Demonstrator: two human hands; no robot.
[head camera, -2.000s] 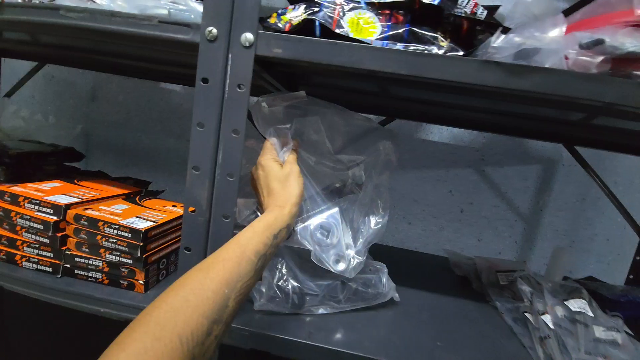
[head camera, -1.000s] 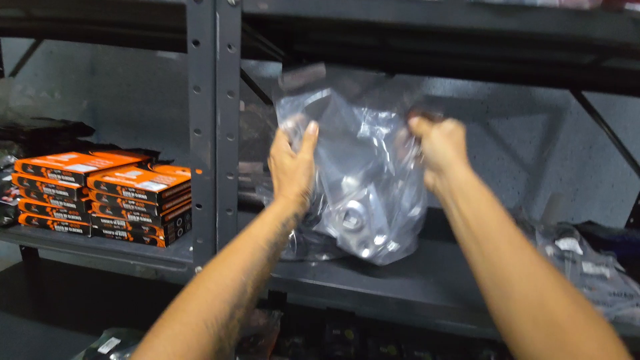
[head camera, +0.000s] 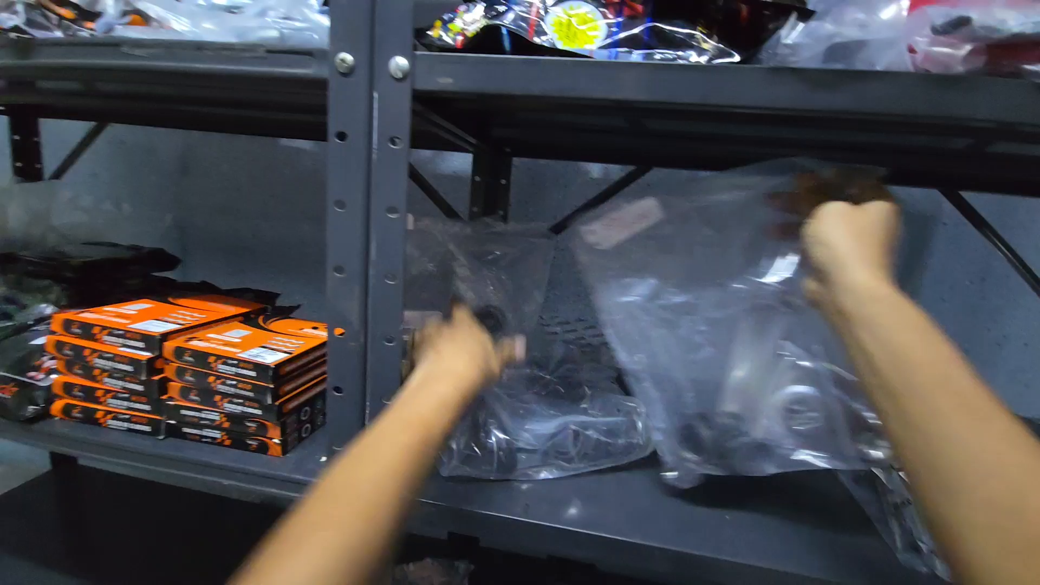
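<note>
My right hand is closed on the top of a large clear plastic bag, which hangs in front of the shelf with metal parts inside, among them a ring-shaped one low down. A brown thing, blurred, shows at the bag's top by my fingers. My left hand is blurred and reaches to a second clear plastic bag resting on the shelf just right of the upright. Whether its fingers hold that bag's plastic cannot be made out.
A perforated grey metal upright divides the shelving. Orange and black boxes stand stacked left of it. Black packets lie behind them. Shiny bagged goods fill the shelf above, whose edge runs over my hands.
My right hand has moved right with the bag of metal parts. My left hand is off that bag, which it touched a second ago, and is now at the second bag.
</note>
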